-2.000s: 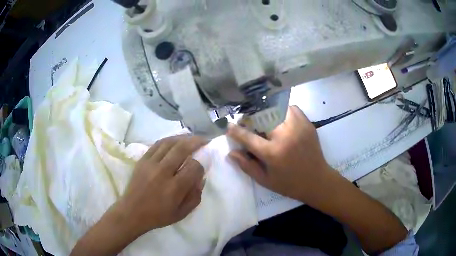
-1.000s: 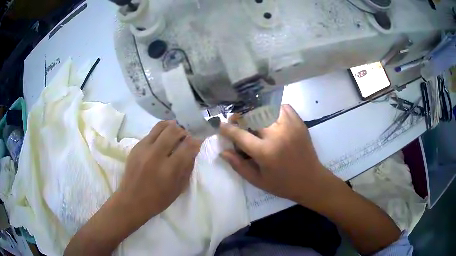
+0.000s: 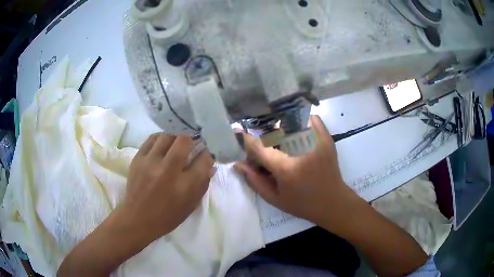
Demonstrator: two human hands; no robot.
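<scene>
The cream garment fabric (image 3: pixel 70 178) lies heaped left of the needle area and hangs over the table's front edge. The off-white sewing machine head (image 3: pixel 227 48) stands above it. My left hand (image 3: pixel 170 178) presses on the fabric left of the needle area, its fingers bent and bunched on the cloth. My right hand (image 3: pixel 295 173) is just right of it, thumb and index finger at the fabric edge beside the presser foot area. The fingertips and the needle are partly hidden behind the machine's pale front part (image 3: pixel 215 119). A pale ribbed block (image 3: pixel 298 142) sits by my right hand.
A lit smartphone (image 3: pixel 401 96) lies under the machine arm. Dark-handled snips (image 3: pixel 440 122) lie at the table's right. A thin dark strip (image 3: pixel 360 130) runs right of my right hand. Crumpled cloth (image 3: pixel 414 208) fills a dark red bin at lower right. A short black strip (image 3: pixel 90 73) lies upper left.
My left hand has moved a little left and up, with its fingers more bunched. My right hand stays near the foot. The camera view has shifted slightly, so the machine head looks larger.
</scene>
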